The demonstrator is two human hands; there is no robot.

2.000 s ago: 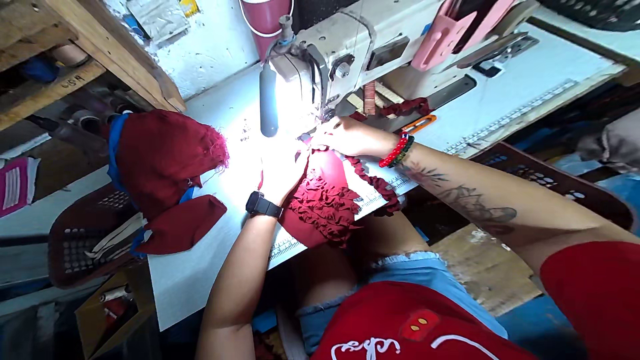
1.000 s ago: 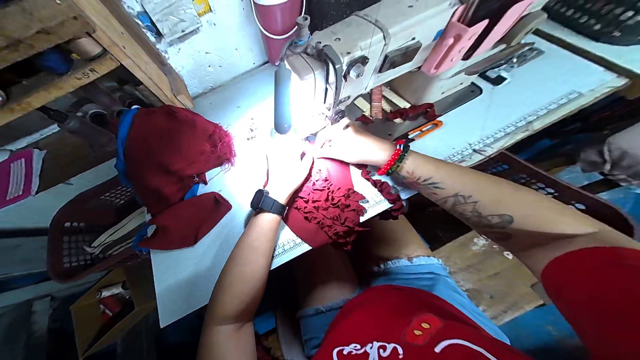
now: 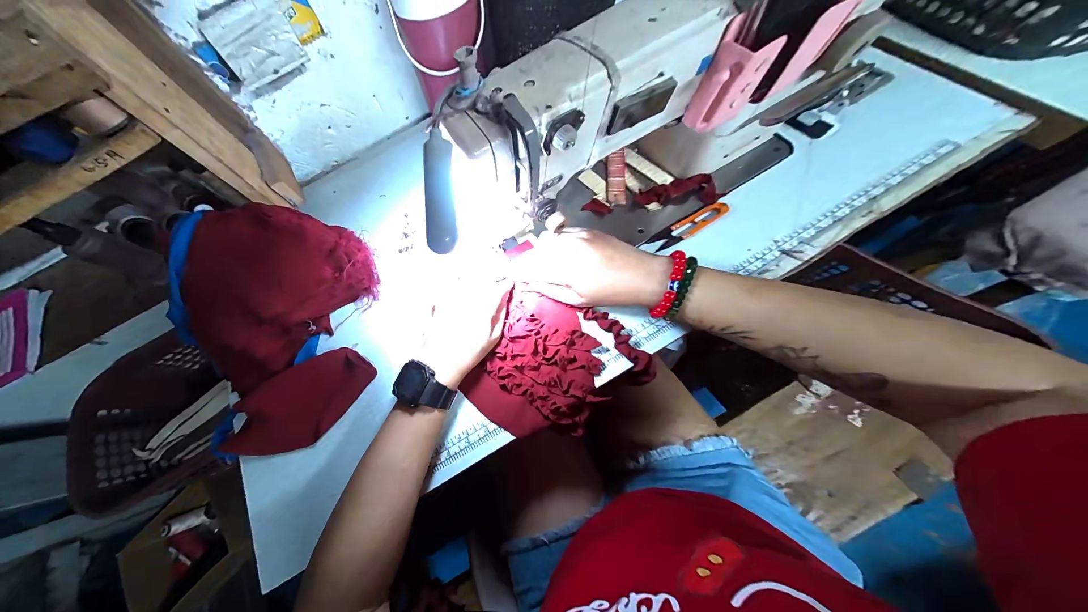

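Both my hands work close together at the needle area of a sewing machine (image 3: 561, 110), under its bright lamp. My left hand (image 3: 463, 319), with a black watch at the wrist, lies on the left edge of dark red ruffled fabric (image 3: 544, 361). My right hand (image 3: 578, 265), wearing red and green bead bracelets, presses the top of that fabric beside the presser foot. Glare washes out the left fingers, so their grip is hard to see. A gathered red strip (image 3: 625, 340) hangs along the fabric's right side, towards my lap.
Red cloth pieces with blue edging (image 3: 255, 289) lie at the left, over a dark plastic basket (image 3: 85, 442). Orange thread snips (image 3: 701, 219) and fabric scraps (image 3: 616, 178) rest near the machine's base. Measuring tape markings (image 3: 850, 204) run along the table's front edge. A pink holder (image 3: 735, 76) sits on the machine.
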